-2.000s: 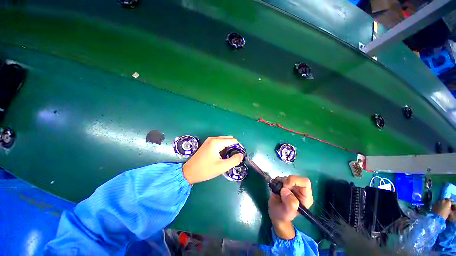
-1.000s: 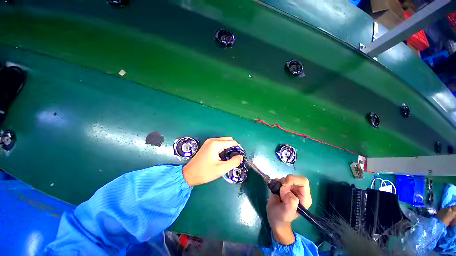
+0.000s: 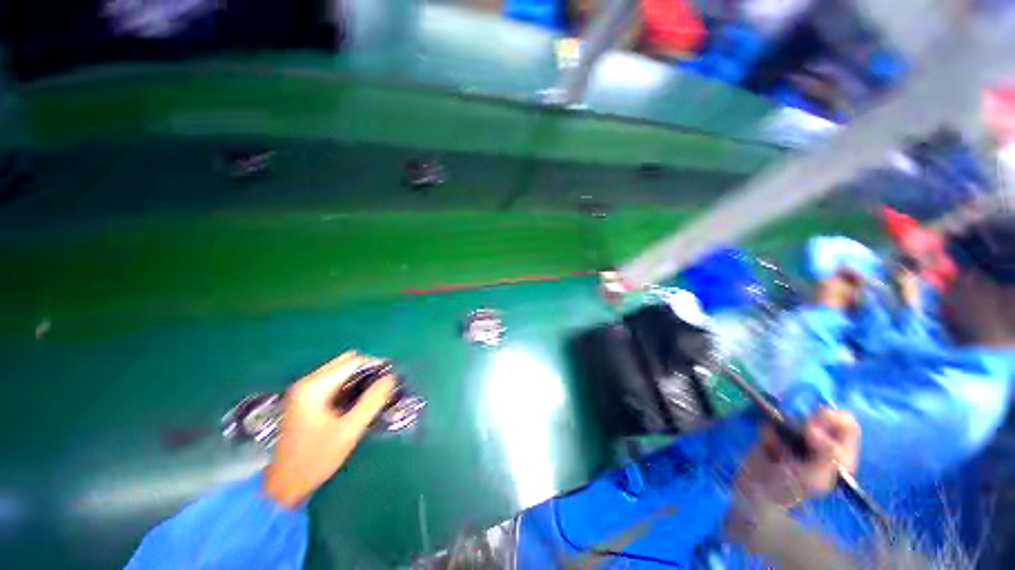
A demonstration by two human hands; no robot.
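Note:
The frame is motion-blurred. My left hand holds a dark disc, likely a speaker driver, between thumb and fingers just above the green bench. A second disc shows beside it, partly hidden by my fingers. Another disc lies to the left of my hand, and one more lies to the right. My right hand is at the lower right, shut around the dark handle of a soldering iron. The iron's shaft points up and left toward the black box, away from the discs.
The black box stands on the bench at right. Discs ride the green conveyor belt beyond the bench, with a red cord along its edge. A pale post slants at upper right. Co-workers in blue smocks are at the right.
The view has swung right. My right hand has moved the iron away from the held disc, out to the right past the black box. My left hand still holds the disc.

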